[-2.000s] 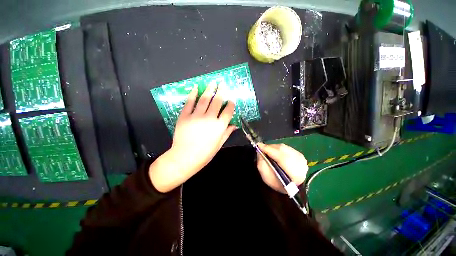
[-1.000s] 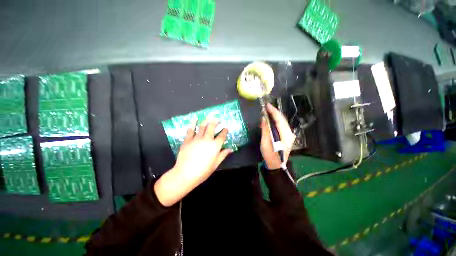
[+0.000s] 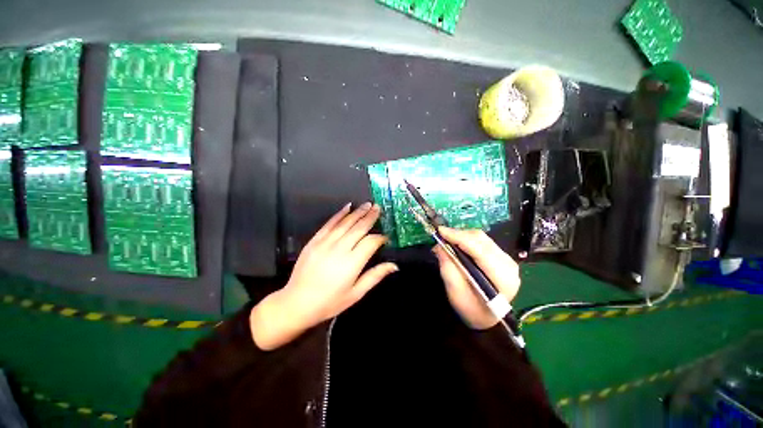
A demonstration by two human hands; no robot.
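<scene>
A green circuit board point(image 3: 456, 180) lies slightly tilted on the black mat point(image 3: 326, 109) in front of me. My right hand point(image 3: 478, 276) holds a soldering iron point(image 3: 473, 272) like a pen. The iron's tip is over the left part of the board; whether it touches cannot be told. My left hand point(image 3: 330, 272) is bare, its fingers apart, with the fingertips at the board's lower left edge. It grips nothing. The pale yellow cup point(image 3: 500, 107) with silvery bits stands behind the board to the right.
Several green panels point(image 3: 149, 100) lie at left. Loose boards point(image 3: 652, 31) lie on the grey conveyor point(image 3: 318, 21) behind. At right are a scrap tray point(image 3: 554, 232), a grey-black box point(image 3: 661, 209) and a green-rimmed spool point(image 3: 665, 90). The iron's cord point(image 3: 586, 306) loops to the box.
The iron has moved from the board to the cup, then back over the board's left part. My left hand has slid off the board's face to its edge. The view has shifted.
</scene>
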